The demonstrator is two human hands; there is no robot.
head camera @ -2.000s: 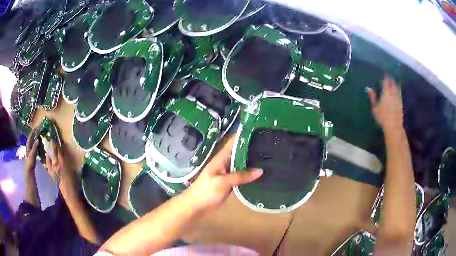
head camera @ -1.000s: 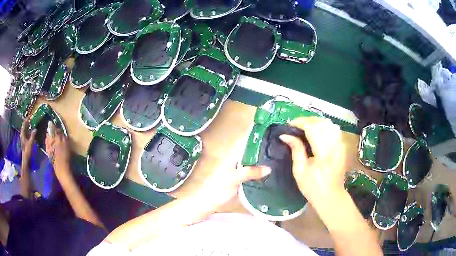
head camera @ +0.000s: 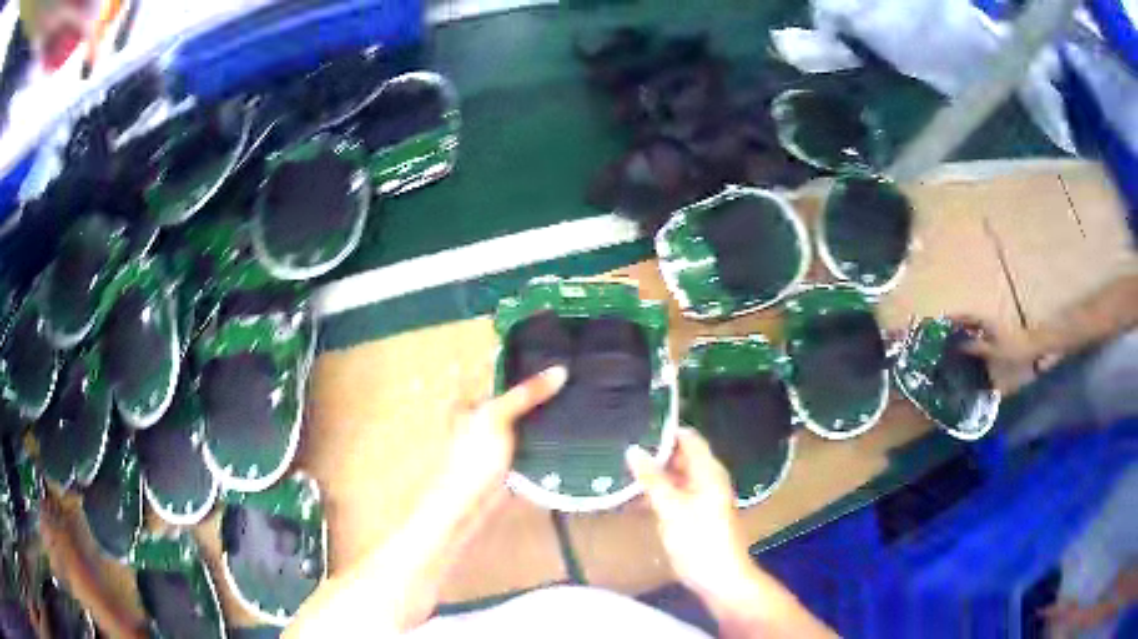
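A green housing (head camera: pixel 580 300) with a dark recessed panel and a pale rounded rim is in front of me, its squarer green end away from me. My left hand (head camera: pixel 481 431) grips its left side, thumb over the panel. My right hand (head camera: pixel 680 487) holds its lower right rim between thumb and fingers. Dark material lies in the recess; I cannot tell a loose pad from the panel.
Overlapping housings (head camera: pixel 256 399) lie at left, with a smaller group (head camera: pixel 839 362) at right. A dark heap of pads (head camera: pixel 680 112) lies on the green surface beyond a pale strip (head camera: pixel 474 260). Another person's arm (head camera: pixel 1086 318) reaches in at right. Blue bins (head camera: pixel 300 44) stand behind.
The view has swung right. My right hand has moved from the recess to the housing's lower right rim. My left hand still holds the housing.
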